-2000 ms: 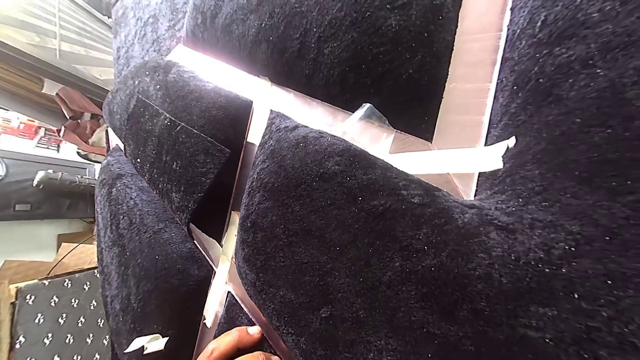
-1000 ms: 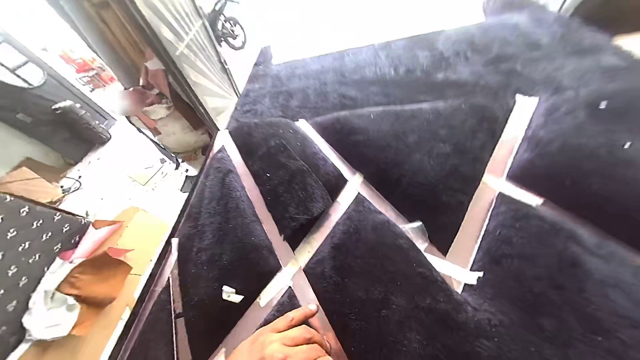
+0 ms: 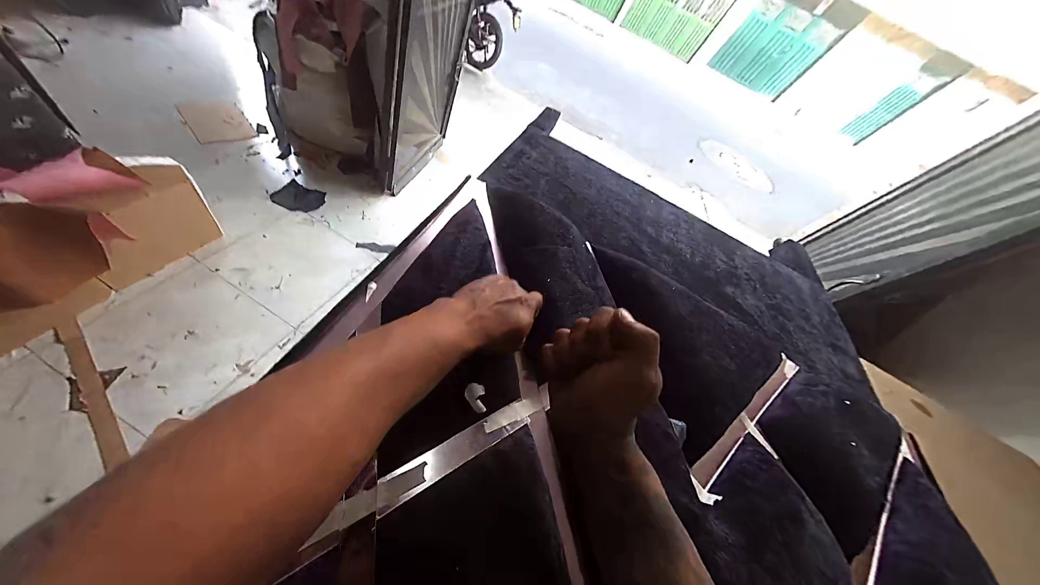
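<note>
Dark plush fabric [image 3: 699, 292] lies spread out in overlapping pieces, with pale strips [image 3: 455, 455] showing between them. Over its middle, my left hand [image 3: 497, 313] is curled into a fist, knuckles up, beside a narrow pale strip. Close to its right, my right hand [image 3: 605, 366] is also curled, its fingers folded toward the left hand. The fingers hide whatever may be between them, so I cannot tell whether either hand grips a fabric edge or a strip. A small white scrap [image 3: 475, 397] rests on the fabric below my left hand.
Cardboard pieces [image 3: 166, 227] and pink and brown sheets lie at the left above the tiled floor [image 3: 244, 301], which has scattered scraps. A metal door [image 3: 422, 89] stands behind, with a motorcycle [image 3: 485, 39] outside. A corrugated shutter [image 3: 934, 187] is at the right.
One hand was low on the fabric with its fingers extended; now both hands are curled over the middle. The view has swung widely toward the street.
</note>
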